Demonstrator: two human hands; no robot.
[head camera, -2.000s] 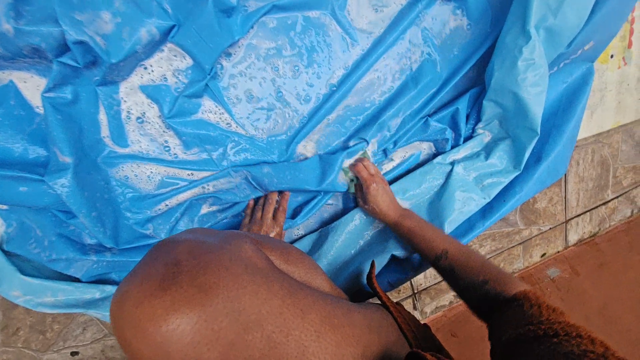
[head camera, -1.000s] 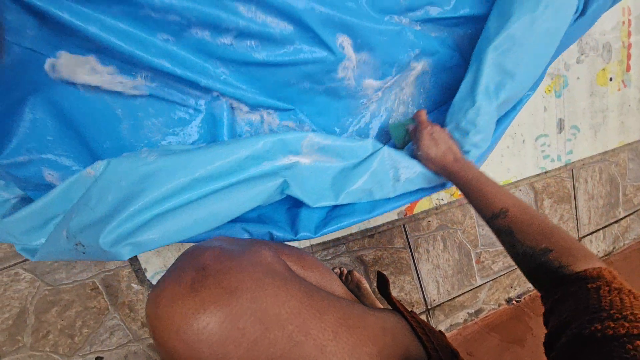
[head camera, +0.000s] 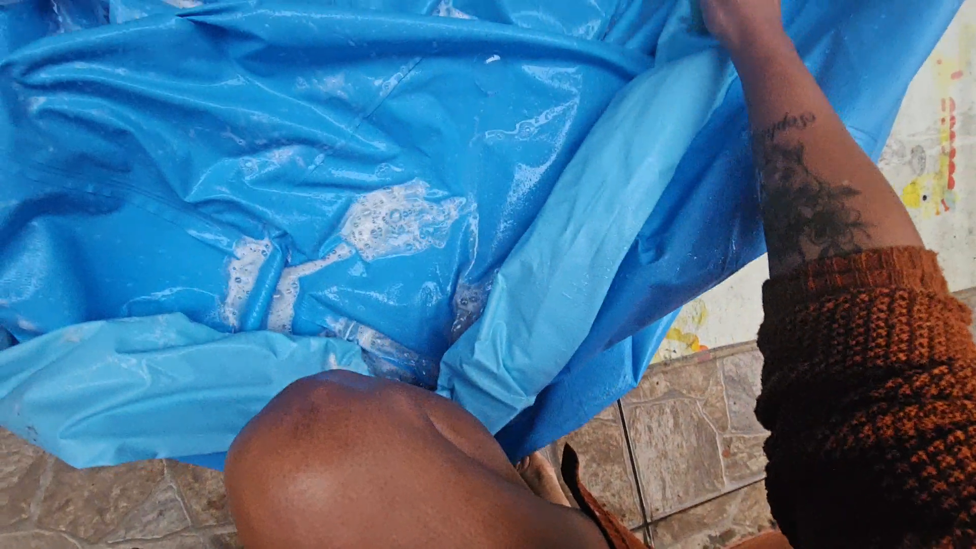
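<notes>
A wet blue plastic sheet fills most of the view, wrinkled, with patches of soap suds near its middle. Its light blue border runs from the top right down to my knee and on to the left. My right hand is at the top edge, over the upper end of that border; its fingers are cut off by the frame, so its grip and any sponge are hidden. My left hand is out of view.
My bent knee rises at the bottom, against the sheet's border. Stone-patterned floor tiles lie below and to the right. A pale printed mat shows under the sheet at the right. My brown knitted sleeve covers the upper arm.
My right hand has moved up to the top edge of the view from the border, where it held a green sponge. My left hand, on the sheet two seconds ago, is gone from view.
</notes>
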